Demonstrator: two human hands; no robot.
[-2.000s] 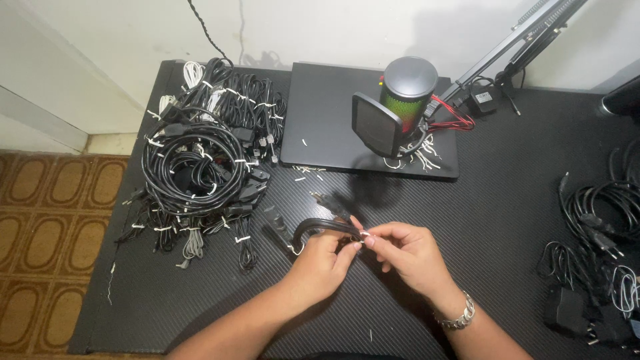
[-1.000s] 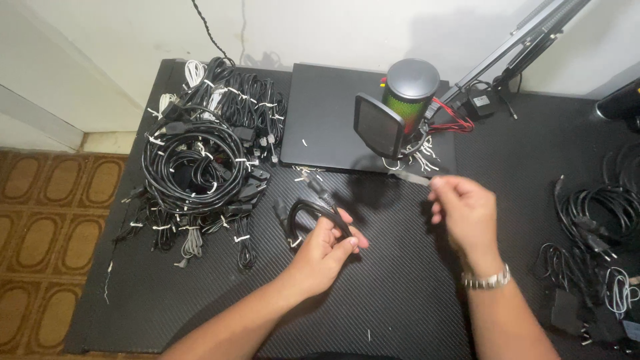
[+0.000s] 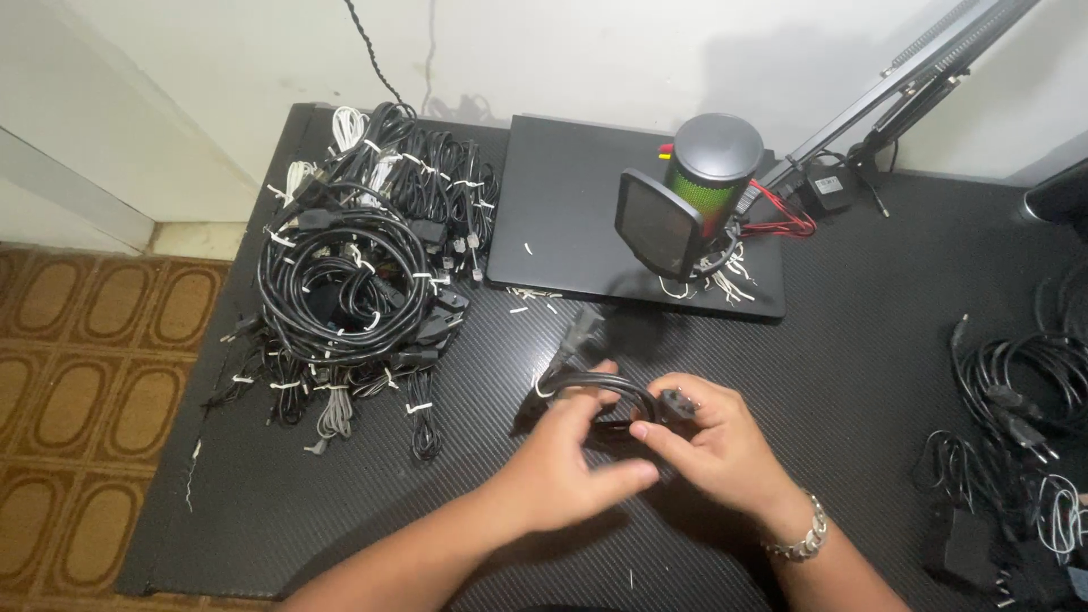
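A coiled black power cable (image 3: 608, 382) is between my two hands, above the middle of the table. My right hand (image 3: 710, 442) grips its right side, near a black plug (image 3: 677, 406). My left hand (image 3: 569, 450) is at the left of the coil, fingers behind it and thumb spread away; whether it bears any of the weight is unclear. A white tie (image 3: 539, 382) goes around the coil's left side, below a blurred grey-black connector (image 3: 580, 333).
Tied cable bundles (image 3: 340, 280) lie at the left. A closed black laptop (image 3: 561, 204) lies at the back, with a microphone (image 3: 714, 170) on an arm above it and white ties (image 3: 733, 276) on it. More black cables (image 3: 1011, 374) and an adapter (image 3: 960, 544) lie right.
My right hand, which held a thin strip away from the cable one second ago, has come back to the coil and grips it. The strip no longer shows in it. My left hand's grip has loosened.
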